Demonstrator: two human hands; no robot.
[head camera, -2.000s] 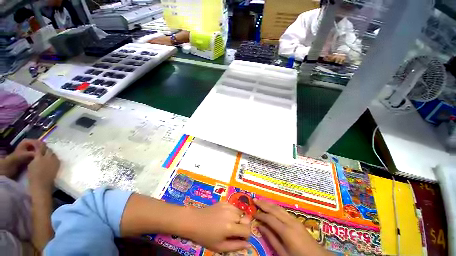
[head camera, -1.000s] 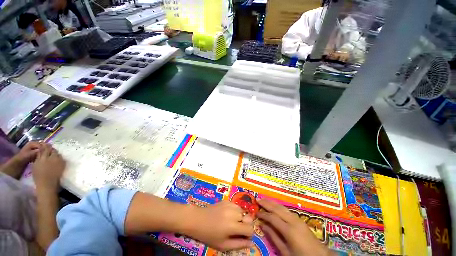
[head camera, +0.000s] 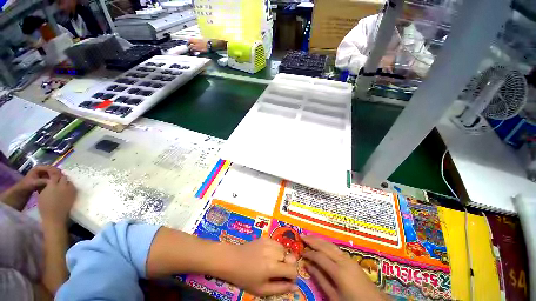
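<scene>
My left hand (head camera: 267, 266), bare below a light blue sleeve, rests with curled fingers over the printed poster mat (head camera: 238, 187). My right hand (head camera: 339, 271) is just right of it, fingers stretched toward my left fingertips. Any item between or under the fingers is hidden, so I cannot tell whether either hand holds something. A white blister tray (head camera: 288, 138) with long shallow compartments lies beyond the mat, and no watches show in it.
A white tray (head camera: 136, 89) of dark watches with a red tag (head camera: 104, 104) lies at far left. A neighbour's hands (head camera: 53, 187) are at left by a worn grey-white board (head camera: 170, 159). A slanted grey post (head camera: 420, 109), a fan (head camera: 499, 91) and a white cable (head camera: 467, 235) are at right.
My hands have hardly moved. At the far side of the belt, a person's forearm with a wristband shows again behind the green box, and the white-sleeved person's arms have shifted.
</scene>
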